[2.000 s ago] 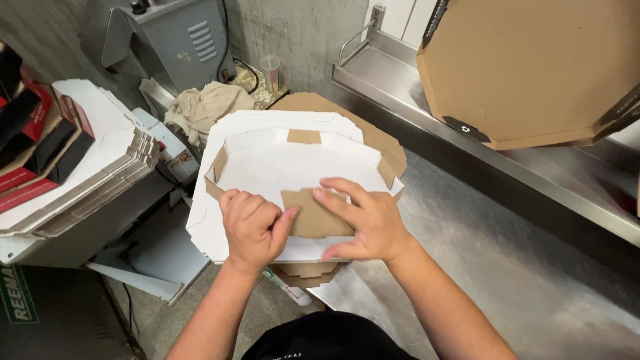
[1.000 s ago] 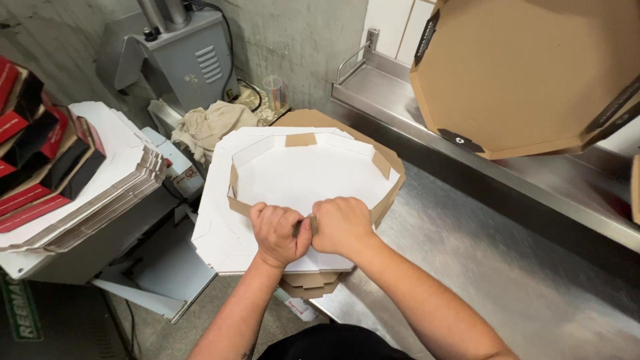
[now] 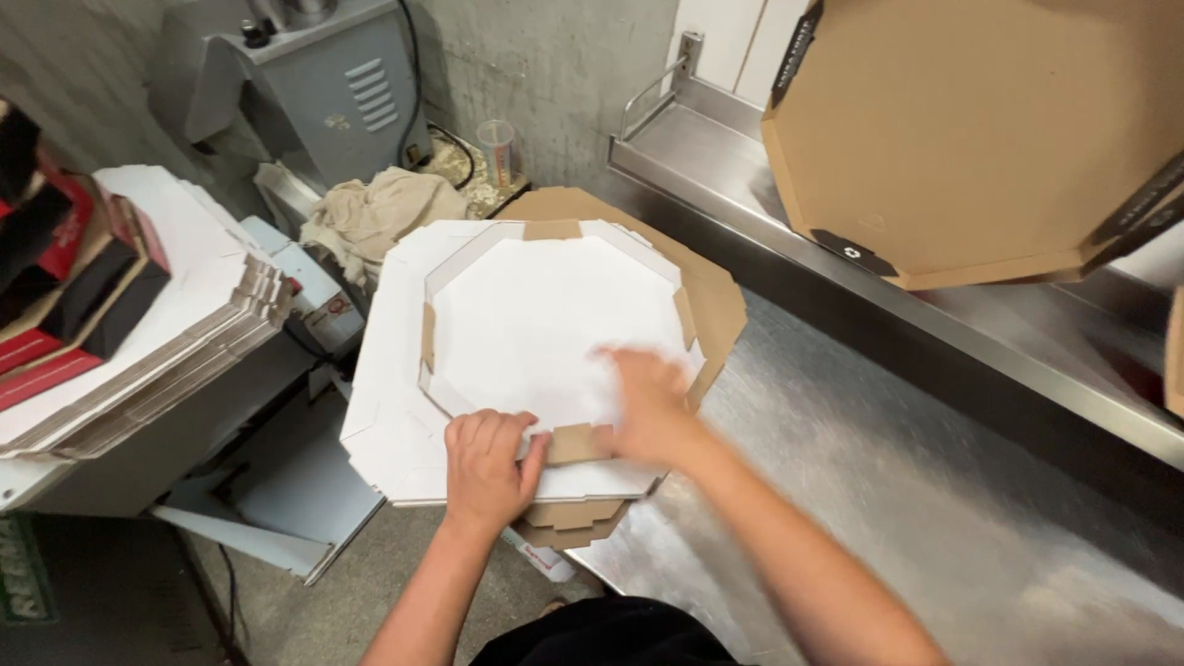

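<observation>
An octagonal cardboard pizza box (image 3: pixel 555 324), white inside with raised low walls and brown folded flaps, lies on flat white box blanks (image 3: pixel 388 407) and brown cardboard ones (image 3: pixel 712 287). My left hand (image 3: pixel 490 467) has its fingers over the near wall and its thumb beside the brown front flap (image 3: pixel 573 444), gripping the wall. Blurred by motion, my right hand (image 3: pixel 652 402) is over the near right part of the box, fingers spread; its lower edge is close to the same flap, and contact there cannot be told.
Red and black boxes (image 3: pixel 65 268) sit on stacked white blanks (image 3: pixel 185 342) at left. A grey machine (image 3: pixel 342 92), crumpled cloth (image 3: pixel 379 217) and plastic cup (image 3: pixel 498 148) are behind. A steel shelf (image 3: pixel 684 157) holds a large brown octagonal box (image 3: pixel 962 139) above the steel counter (image 3: pixel 832 481).
My hands were together at the near wall one second ago; now they are apart. My right hand has moved right, off the front flap's middle, which shows between them.
</observation>
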